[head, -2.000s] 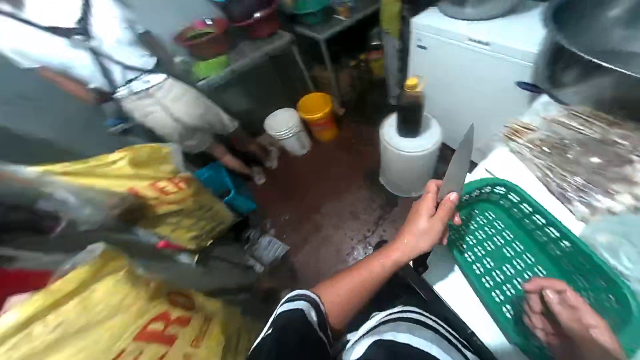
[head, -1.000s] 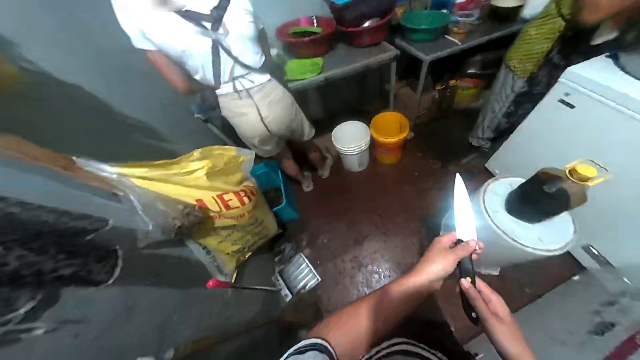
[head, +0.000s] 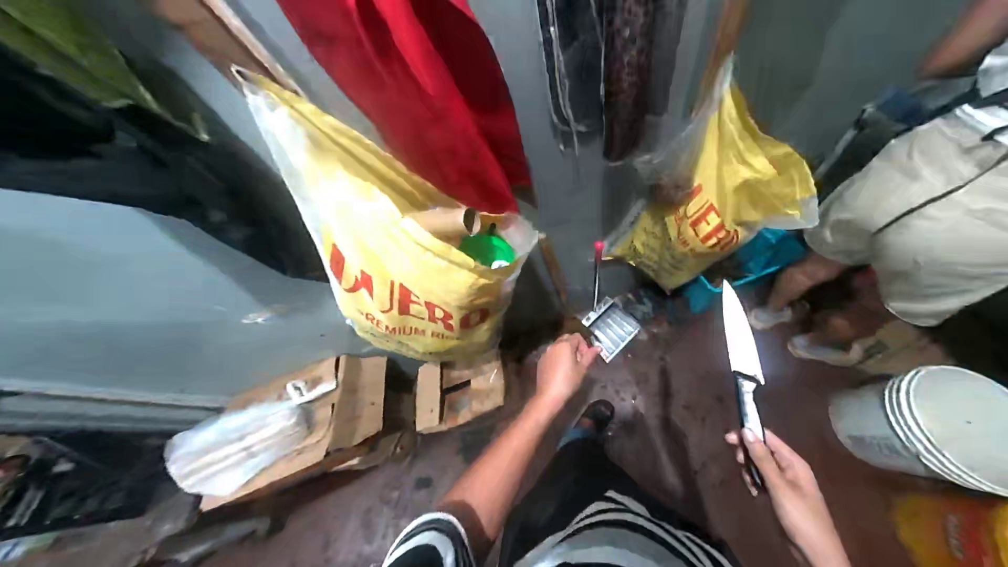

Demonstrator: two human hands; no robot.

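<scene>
My right hand grips the black handle of a kitchen knife, whose bright blade points up and away. My left hand is raised to the left of it with the fingers curled together; whether something small is between them cannot be told. Just beyond the left hand, a dustpan lies on the floor. A yellow rice sack with a green item and a cardboard tube in its mouth hangs ahead on the left.
A second yellow sack hangs near a blue crate. On the right are a person in beige shorts and a white bucket. Flattened cardboard lies at left, below a hanging red cloth.
The view has swung far left. My left hand, at the knife one second ago, is now apart from it. The knife remains in my right hand. The green basket seen two seconds ago is out of view.
</scene>
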